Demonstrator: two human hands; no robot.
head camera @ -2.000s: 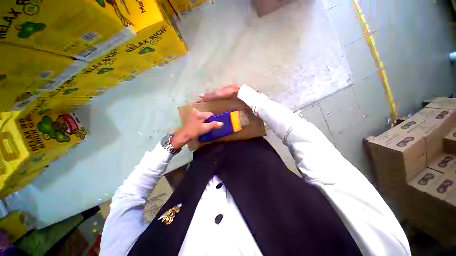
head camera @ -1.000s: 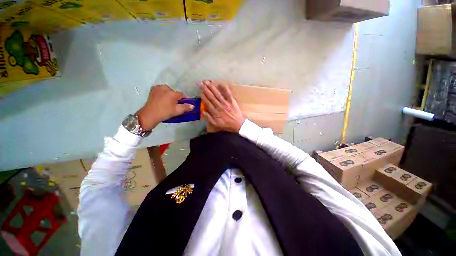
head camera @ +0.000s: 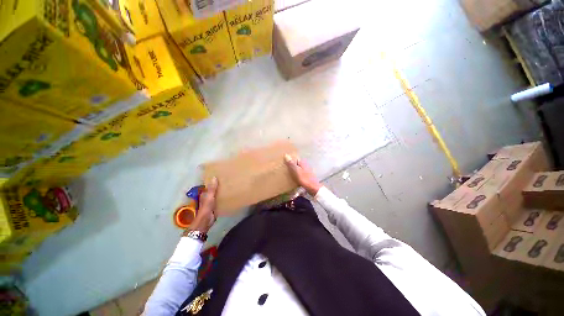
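Note:
A closed brown shipping carton (head camera: 250, 176) is between my two hands in front of my chest, near the table's front edge. My left hand (head camera: 209, 202) is on its left end and my right hand (head camera: 300, 174) is on its right end, thumb on top. The tape gun (head camera: 188, 213), with a blue-purple body and an orange ring, lies on the table just left of my left hand, partly hidden by it. The carton's underside is hidden.
Yellow printed boxes (head camera: 158, 111) line the far left of the pale table (head camera: 133, 185). Another brown carton (head camera: 312, 43) stands at the far end. Stacked finished cartons (head camera: 488, 197) stand on the floor at right. A white roll (head camera: 532, 92) is at upper right.
My left hand has let go of the tape gun and moved to the carton's left end. My right hand has moved from the carton's top to its right end. The camera view has turned.

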